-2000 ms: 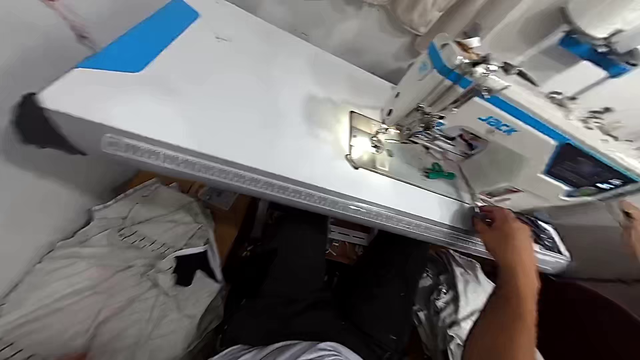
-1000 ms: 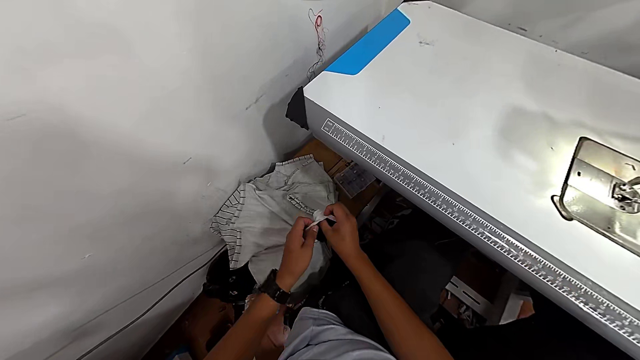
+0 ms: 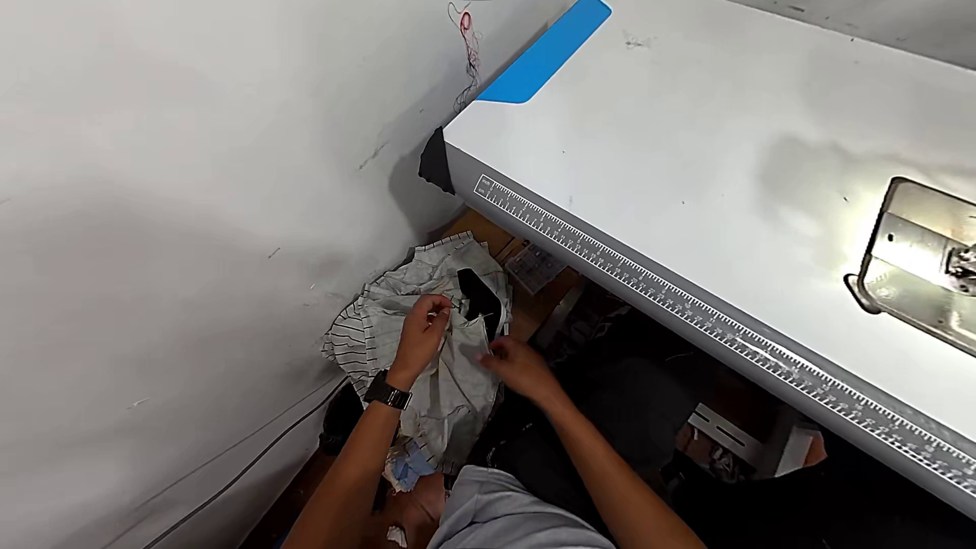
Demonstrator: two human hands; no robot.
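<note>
A light grey-green garment (image 3: 457,381) with a dark-striped border lies in a heap below the left end of the sewing table, a black cloth piece (image 3: 480,303) on its upper right part. My left hand (image 3: 424,332), with a dark watch (image 3: 388,391) at the wrist, is over the upper part of the garment, thumb and fingertips pinched at the cloth near the black piece. At the garment's right edge is my right hand (image 3: 520,367), fingers curled; whether it grips the cloth is unclear.
The white sewing table (image 3: 686,168) has a printed ruler (image 3: 610,263) along its front edge and a metal needle plate (image 3: 915,259) at right. Beneath it are a clear compartment box (image 3: 535,267) and a white slotted part (image 3: 724,431). A cable (image 3: 252,463) runs along the wall (image 3: 191,229).
The view has swung left from the sewing machine. Both hands were together over the garment one second ago and are now apart. The black cloth piece now shows on top.
</note>
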